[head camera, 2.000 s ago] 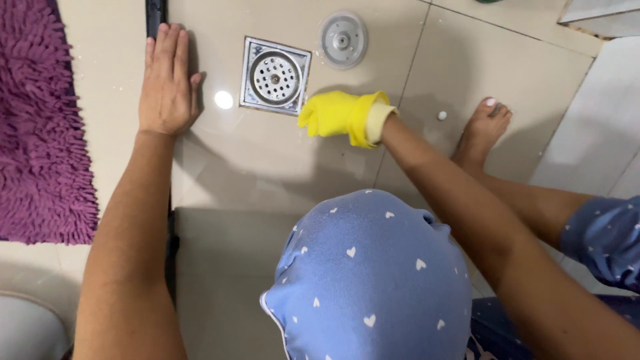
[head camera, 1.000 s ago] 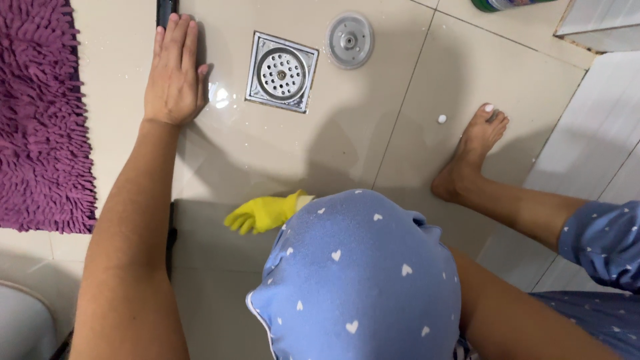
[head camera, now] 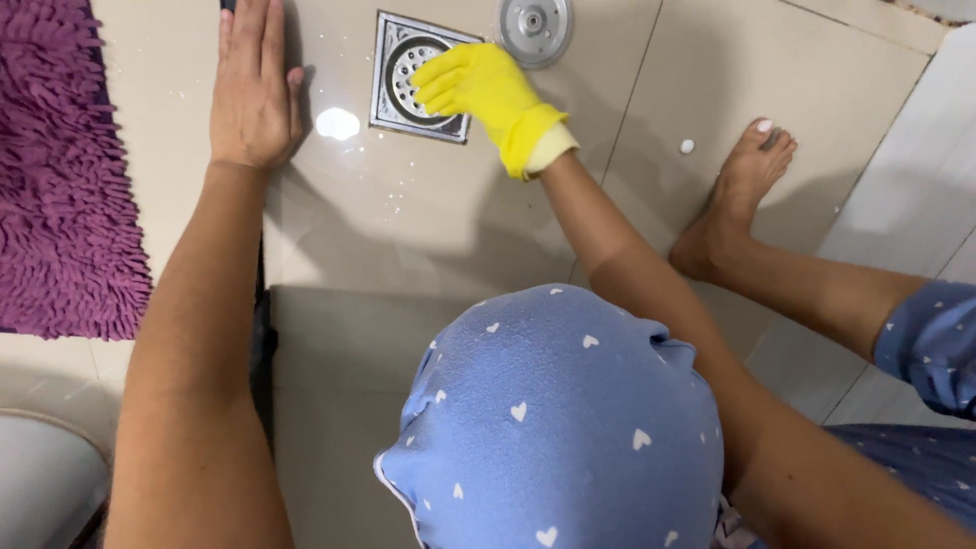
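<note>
My left hand (head camera: 255, 99) lies flat on the dark edge strip beside the beige floor tiles, palm down, thumb apart, holding nothing. My right hand (head camera: 480, 84), in a yellow rubber glove with a folded cream cuff, reaches over the square metal floor drain (head camera: 386, 122). Its fingertips are at the perforated round strainer (head camera: 402, 75) and cover its right part; whether they grip anything is hidden. A round grey drain cover (head camera: 535, 27) lies on the tiles just beyond the glove. Wet drops and a bright reflection show left of the drain.
A purple shaggy mat (head camera: 69, 183) lies at the left. My bare foot (head camera: 736, 194) stands on the tiles at the right, near a small white piece (head camera: 687, 146). My knee in blue heart-print cloth (head camera: 564, 419) fills the lower middle. A white rounded object (head camera: 46, 480) is at the lower left.
My gloved right hand was near the drain's lower corner, then drew back towards the knee, and is now over the strainer. My left hand stays on the strip.
</note>
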